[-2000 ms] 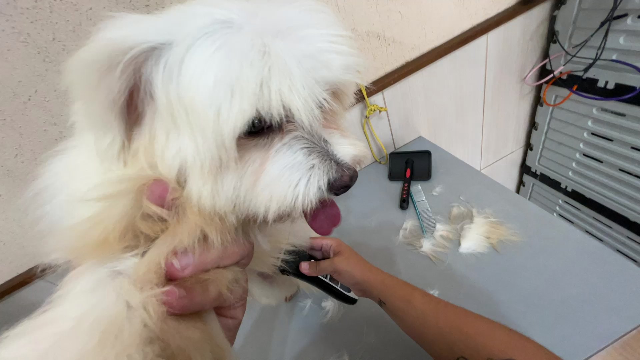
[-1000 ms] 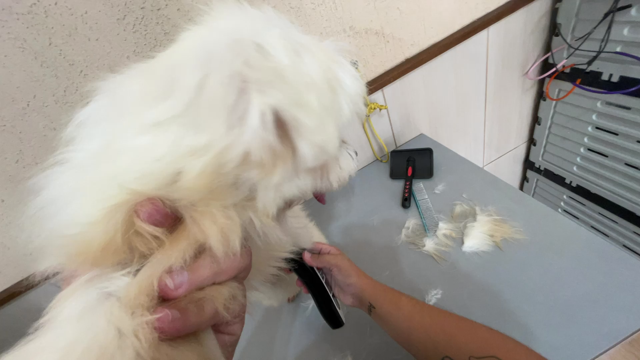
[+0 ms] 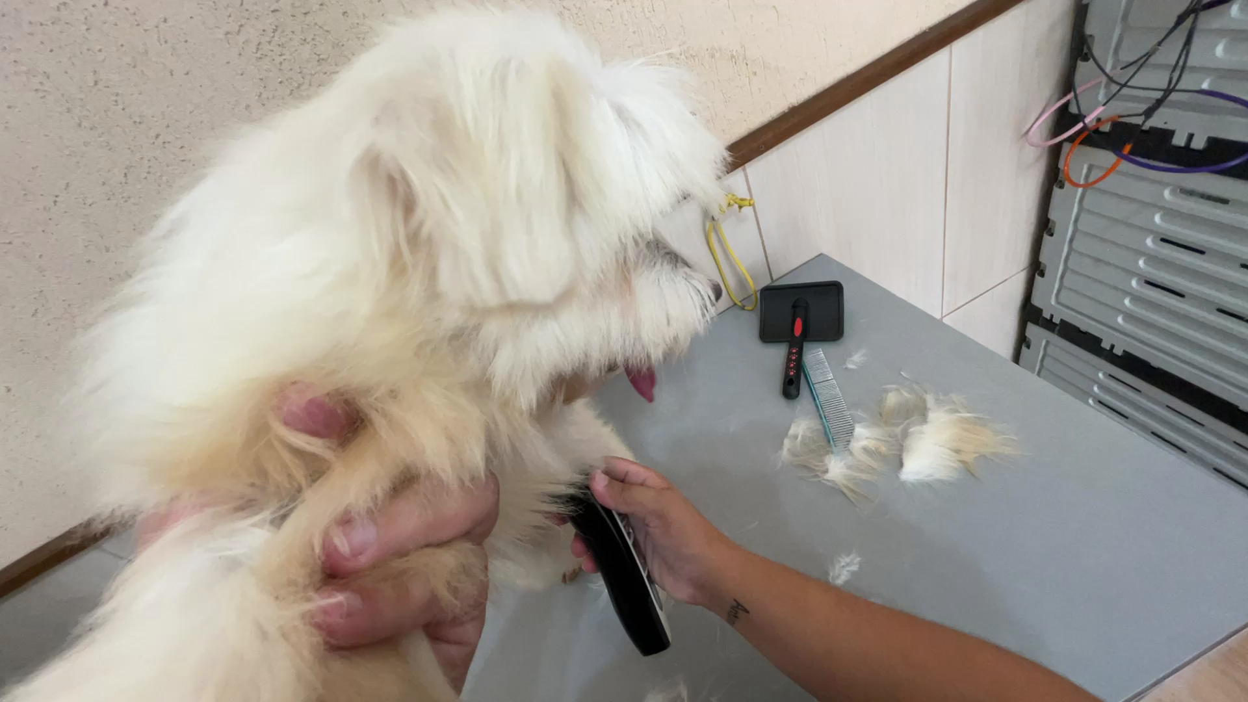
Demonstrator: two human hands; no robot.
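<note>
A white and cream long-haired dog (image 3: 370,253) fills the left side of the head view, its muzzle pointing right and its tongue showing. My left hand (image 3: 414,565) is closed around a furry front leg (image 3: 336,497), its fingers partly buried in the coat. My right hand (image 3: 663,526) holds black hair clippers (image 3: 619,575) against the fur low on the chest; the blade end is hidden by hair. Right of the dog, a slicker brush (image 3: 801,312) and a metal comb (image 3: 829,400) with a teal spine lie beside clumps of cut fur (image 3: 941,439).
The grey grooming table (image 3: 1053,546) extends right, bearing a few loose hair tufts (image 3: 844,568). Behind it stands a tiled wall with a yellow cord loop (image 3: 729,258) near the muzzle. Grey ribbed panels (image 3: 1150,283) with hanging cables (image 3: 1160,97) are at the right.
The dog's head has turned from facing partly towards me, through facing away, to a side view. The clippers have gone from lying nearly flat to a steeper tilt. My left hand keeps its hold.
</note>
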